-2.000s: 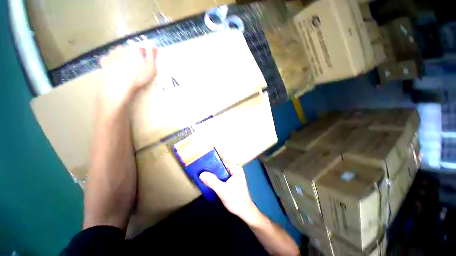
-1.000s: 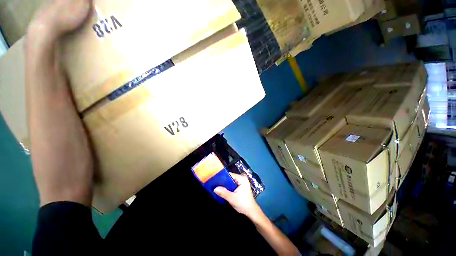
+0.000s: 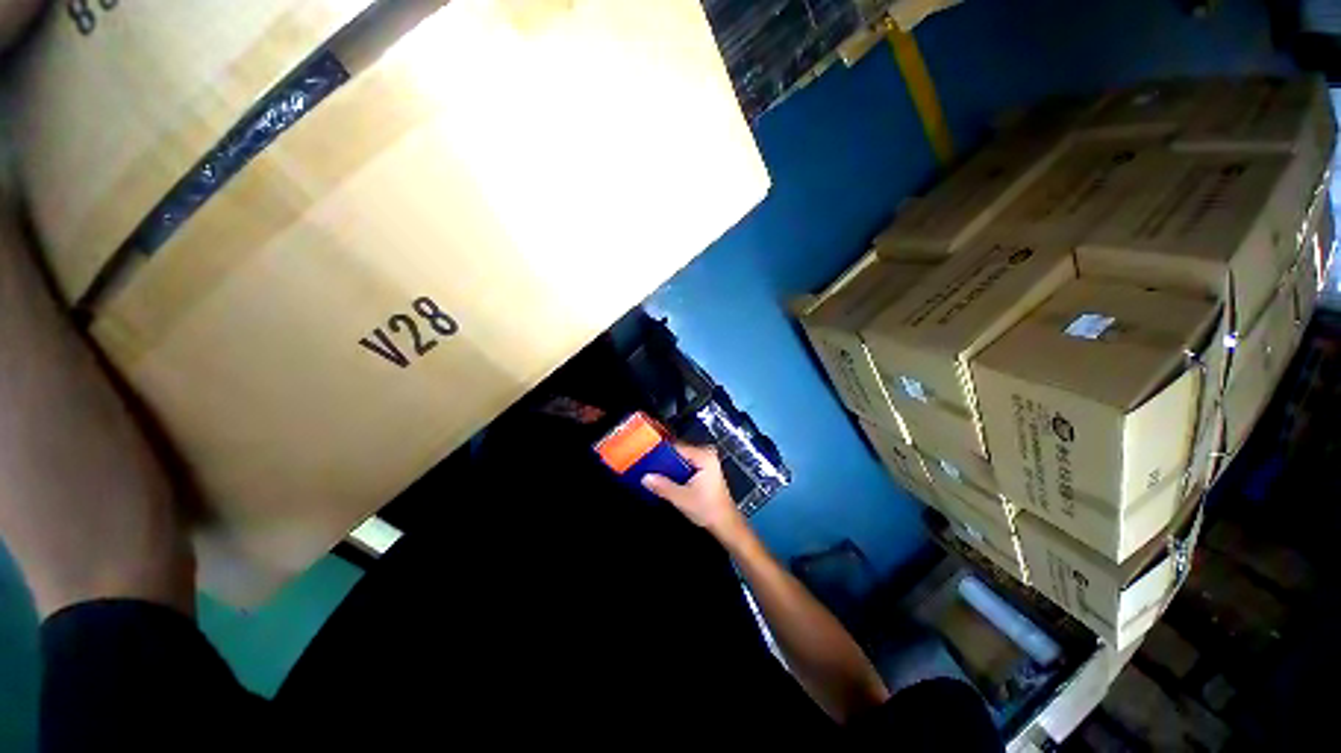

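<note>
A large tan carton (image 3: 485,221) marked "V28" fills the upper left. Its flaps leave a narrow gap where dark shiny film shows. My left forearm lies along the carton's left side; the left hand is cut off by the picture's edge. My right hand (image 3: 699,489) holds the orange and blue tape dispenser (image 3: 635,447) low in front of my dark clothing, apart from the carton. No tape roll can be made out in it.
A strapped stack of cartons (image 3: 1096,416) stands on the right. A black item with shiny patches (image 3: 728,449) is on the blue floor (image 3: 824,441) behind my right hand. A white roll (image 3: 1009,619) lies at lower right. A green surface (image 3: 272,636) shows at lower left.
The dispenser has come away from the carton's seam and down towards my body. The carton sits nearer and higher left in view. My left hand has gone out of the picture.
</note>
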